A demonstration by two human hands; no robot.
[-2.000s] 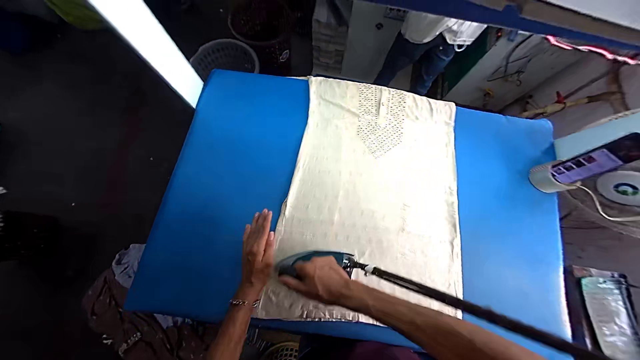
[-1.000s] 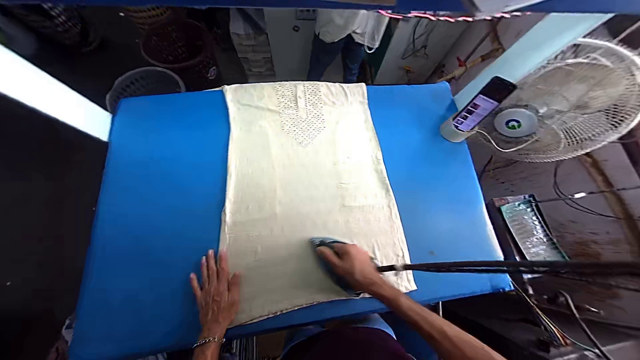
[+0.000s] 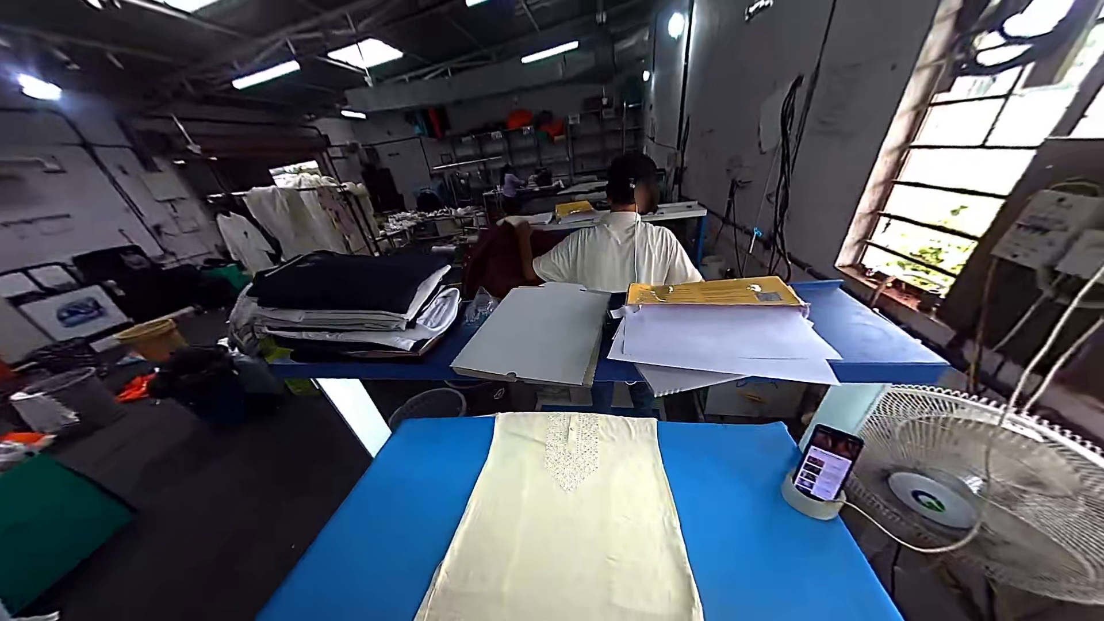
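A cream garment (image 3: 573, 535) with a patterned panel at its upper middle lies flat on the blue-covered table (image 3: 742, 517). Its lower end runs out of the bottom of the view. Neither my left hand nor my right hand shows in the frame now, and the iron is out of sight too. A smartphone (image 3: 826, 464) leans upright in a round white holder (image 3: 811, 500) at the table's right edge, with a white cable attached.
A raised blue shelf (image 3: 871, 332) beyond the table bears folded clothes (image 3: 345, 297), a flat grey-white box (image 3: 539, 332) and stacked paper (image 3: 720, 336). A white fan (image 3: 975, 492) stands at the right. Beyond the shelf is a person (image 3: 617, 246) in a white shirt.
The view has tilted up strongly. Both hands and the iron, seen over the garment's lower part a second ago, have left the view.
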